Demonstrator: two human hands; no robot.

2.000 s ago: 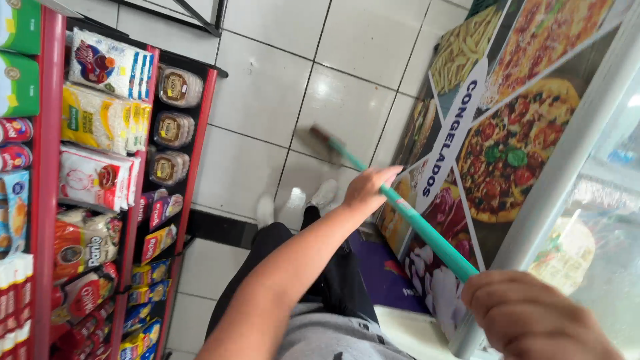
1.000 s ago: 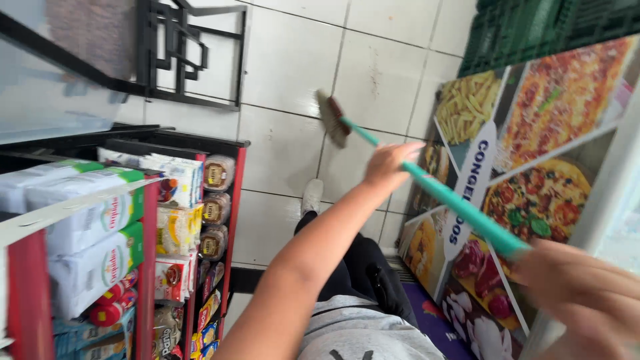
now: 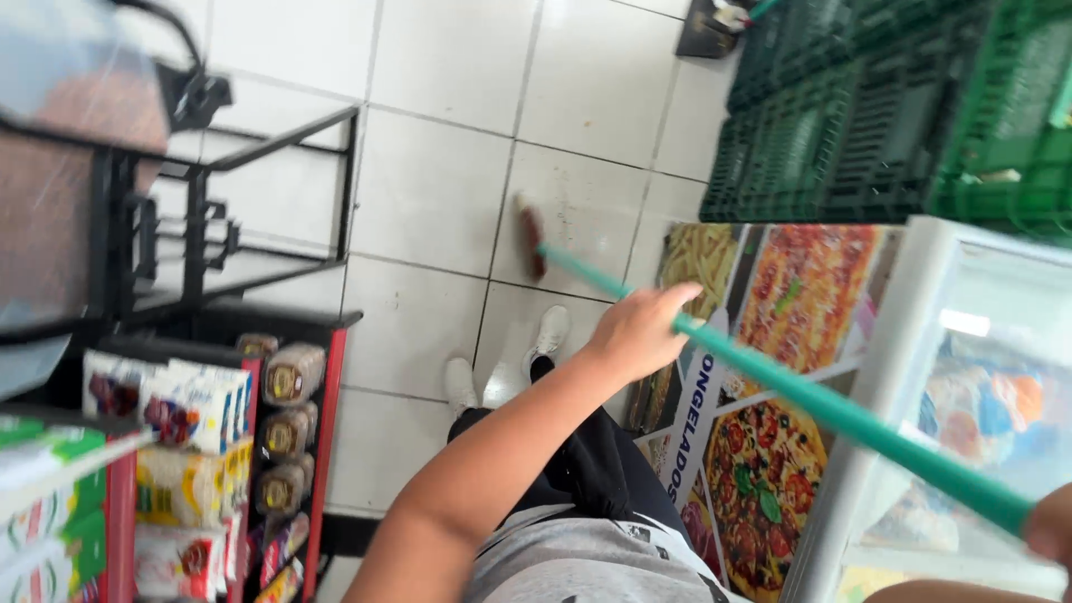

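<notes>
My left hand (image 3: 641,335) is closed around the middle of a green broom handle (image 3: 787,385), which slants across the view. At the right edge, partly cut off, my right hand (image 3: 1051,523) grips the upper end of this handle. The reddish-brown broom head (image 3: 532,239), blurred, is down at the white tiled floor (image 3: 427,193), to the left of some small dark specks. Below the broom head in the view are my white shoes (image 3: 548,331), with my left forearm reaching over my dark trousers.
A chest freezer (image 3: 888,402) with food pictures stands at right, beside green plastic crates (image 3: 787,159). A dark dustpan (image 3: 708,29) lies by the crates. Shelves with red edges (image 3: 322,452) hold packaged food at lower left, below a black metal frame (image 3: 347,184).
The view has shifted forward along the aisle, bringing more crates and the dustpan into sight. Both hands have stayed on the broom handle, and the broom head has changed its angle on the floor.
</notes>
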